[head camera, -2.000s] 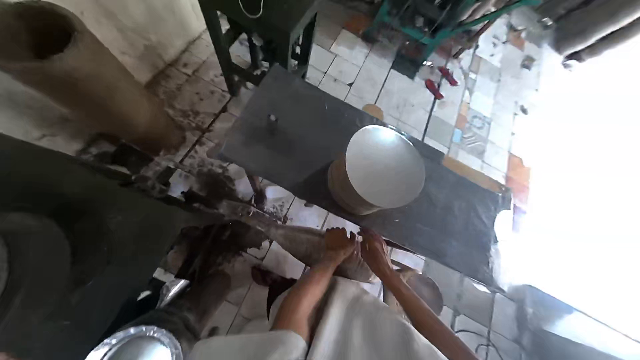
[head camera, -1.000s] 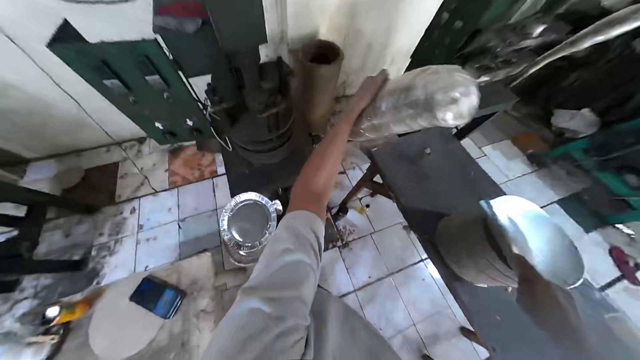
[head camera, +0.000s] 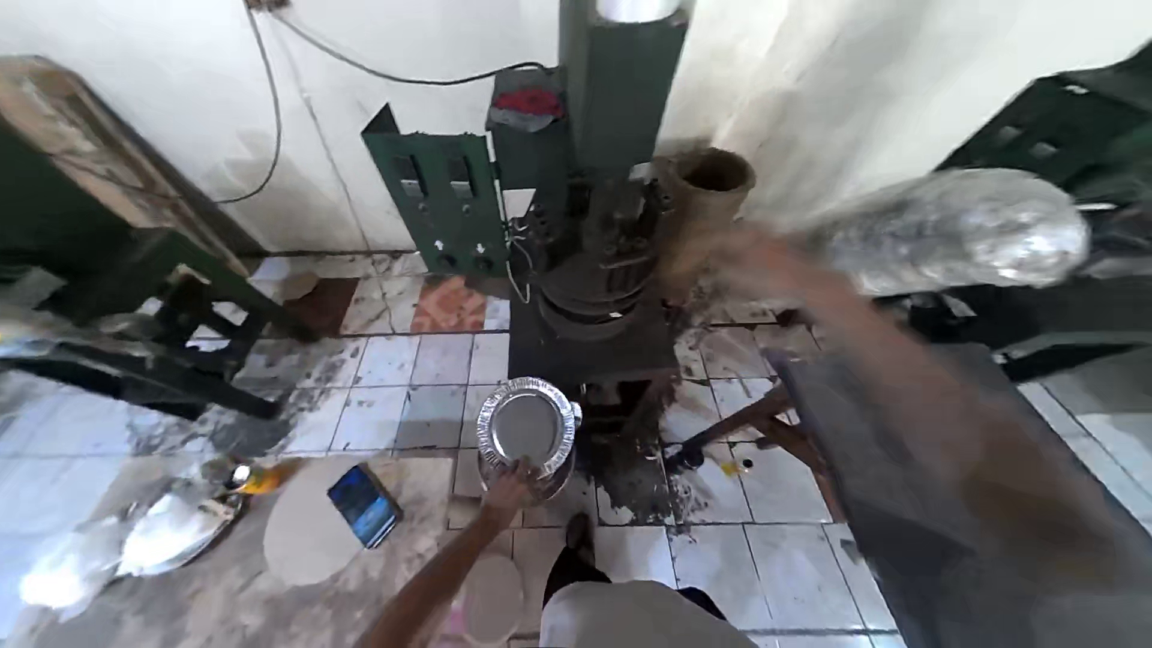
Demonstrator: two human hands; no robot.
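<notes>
My left hand (head camera: pixel 511 486) is at the near rim of a round aluminium foil pan (head camera: pixel 526 427), its fingers closed on the edge. Another round rim shows beneath that pan. Motion blurs my right hand (head camera: pixel 751 256), which reaches out beside the near end of a long, shiny wrapped cylinder (head camera: pixel 963 229); whether it touches the cylinder cannot be told. Beyond the pan, between my hands, stands a dark machine (head camera: pixel 598 261) with a round die-like part.
A green switch panel (head camera: pixel 441 198) adjoins the machine, and an open-topped tube (head camera: pixel 711 180) stands behind. A dark bench (head camera: pixel 900 468) lies at right. At left, a phone (head camera: pixel 364 506) rests partly on a pale disc (head camera: pixel 310 531). A wooden brace (head camera: pixel 751 418) juts out by the bench.
One hand has left the wrapped cylinder, and my left hand is now at the foil pan. My right arm has swung from the bench toward the wall. The view has turned left.
</notes>
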